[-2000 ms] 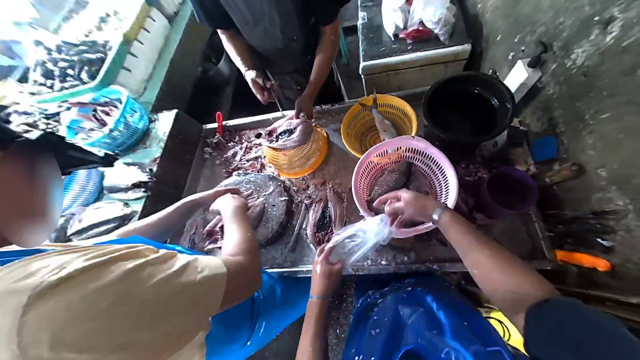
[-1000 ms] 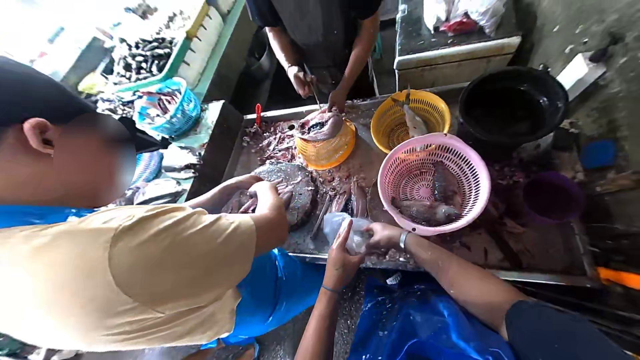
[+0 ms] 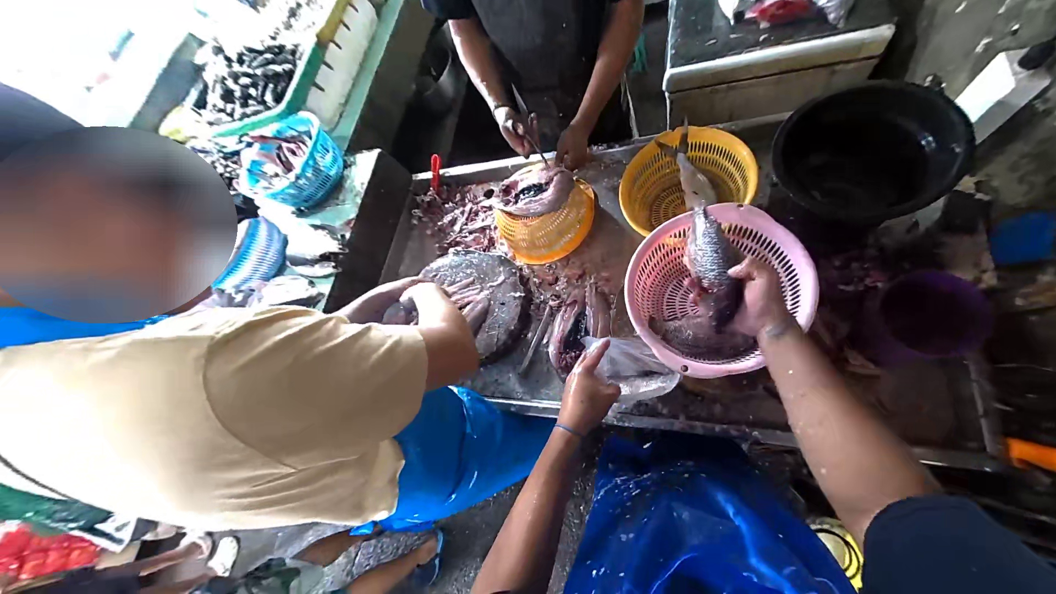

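Observation:
My left hand (image 3: 590,388) grips the edge of a clear plastic bag (image 3: 635,370) at the front of the metal worktable. With my right hand (image 3: 757,299) I hold a scaled fish (image 3: 708,252) over the pink plastic colander (image 3: 804,272); its head end points down. Another dark fish (image 3: 697,337) lies in the bottom of that colander. A split fish (image 3: 569,330) rests on the table just left of the bag. Behind, a fish (image 3: 695,183) stands partly out of a yellow basket (image 3: 747,161).
A co-worker at left has both hands at a round chopping board (image 3: 503,305). Across the table, another person cuts an opened fish (image 3: 536,191) on an upturned orange basket (image 3: 549,239). A black basin (image 3: 874,153) and a purple tub (image 3: 936,313) stand at right.
My right hand has left the bag and moved right to the pink colander, where it has taken hold of a fish. My left hand keeps the bag.

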